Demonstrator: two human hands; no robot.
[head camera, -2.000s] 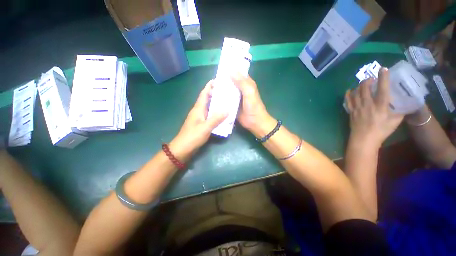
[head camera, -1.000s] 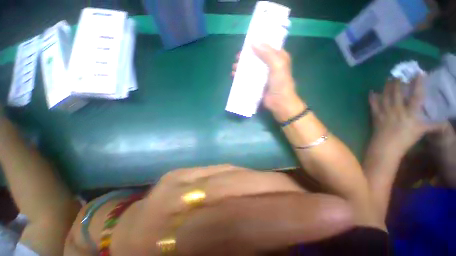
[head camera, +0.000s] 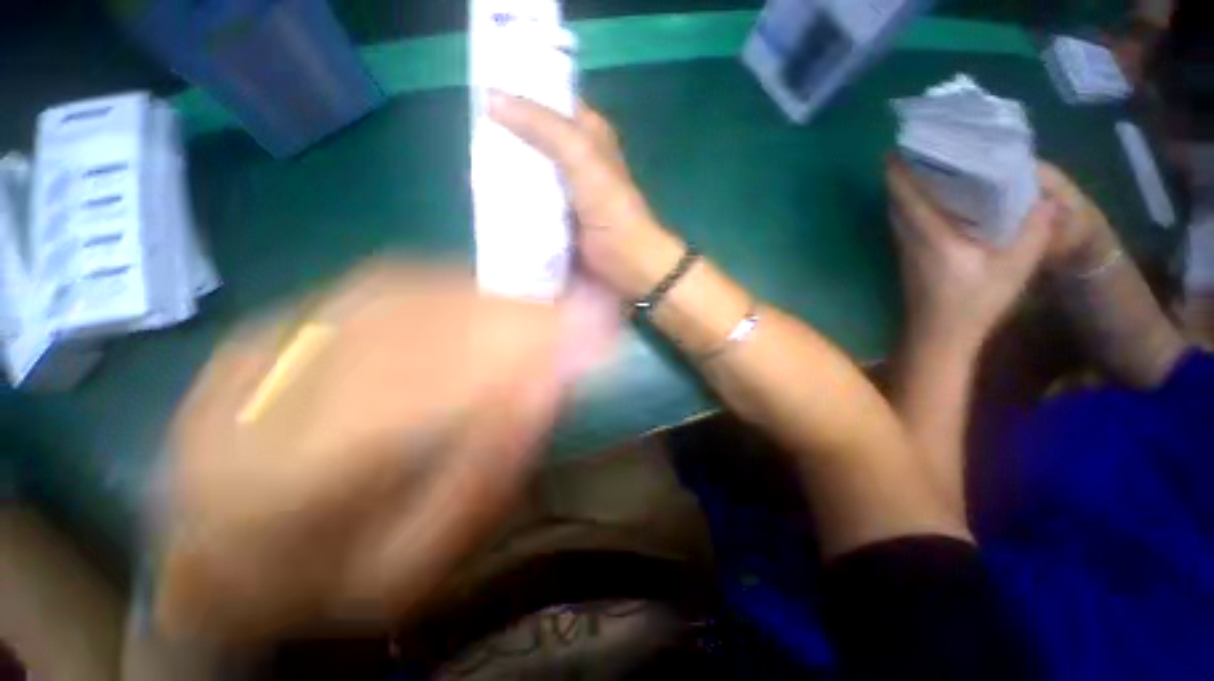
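Observation:
My right hand (head camera: 593, 186) grips a narrow bundle of white folded leaflets (head camera: 523, 226), held upright above the table, its thumb across the front. The bundle is overexposed and its print hardly shows. My left hand (head camera: 360, 439) is raised close to the camera, large and badly blurred, with a gold ring; its fingertips overlap the view just below the bundle. Whether it holds anything cannot be told. A thick leaflet stack (head camera: 100, 220) with dark heading bars lies on the table at the left.
A blue printed carton (head camera: 273, 67) stands at the back left, another carton (head camera: 819, 53) at the back right, both cut off by the top edge. At the right, a person in blue holds a fanned bundle of white papers (head camera: 972, 153). Another person's forearm shows at the lower left.
My left hand has left the bundle and come up close to the camera, while my right hand keeps the bundle. The view has shifted. The neighbour's papers are now held up in both hands.

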